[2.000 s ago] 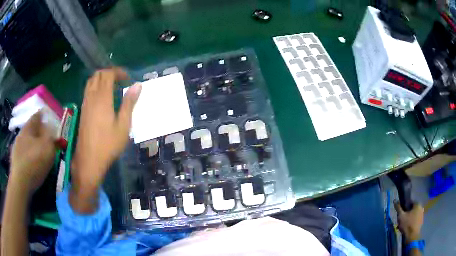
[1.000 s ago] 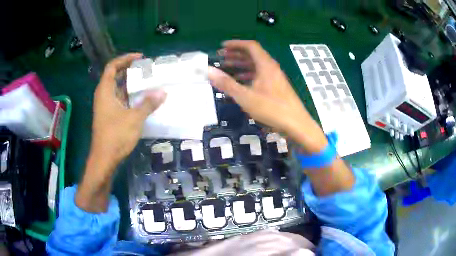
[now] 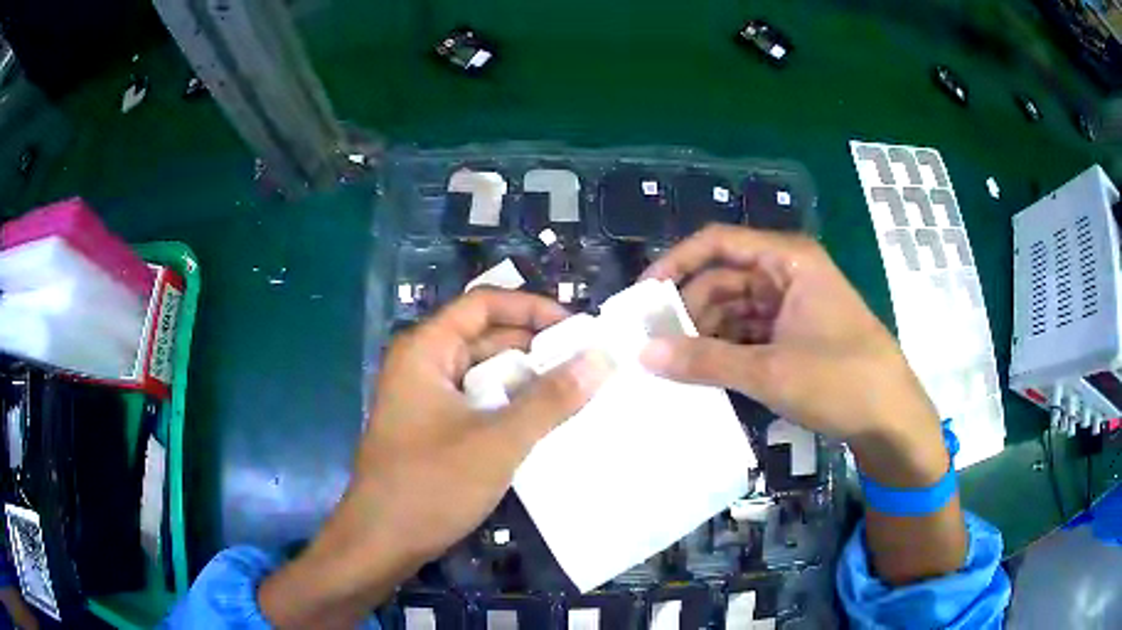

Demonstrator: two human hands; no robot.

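Observation:
A white release liner sheet (image 3: 640, 474), bent over along its upper edge with pale pieces there, is held over the tray. My left hand (image 3: 461, 425) grips its upper left edge between thumb and fingers. My right hand (image 3: 800, 338) pinches its upper right edge; whether a pad is between its fingertips cannot be told. The clear blister tray (image 3: 384, 234) lies on the mat below. Dark modules (image 3: 635, 207) sit in its pockets, some with pale L-shaped pads (image 3: 553, 195). The hands and sheet hide the tray's middle.
A white sheet of grey L shapes (image 3: 947, 326) lies right of the tray, beside a white power supply (image 3: 1068, 283). A green bin (image 3: 182, 492) with black items and a pink and white packet (image 3: 74, 289) are left. A metal post (image 3: 252, 80) and small black parts (image 3: 465, 51) are behind.
The sheet has moved right and toward me and is turned at an angle. My right hand has come in from the right onto its upper edge. The view has shifted, showing the tray's back row.

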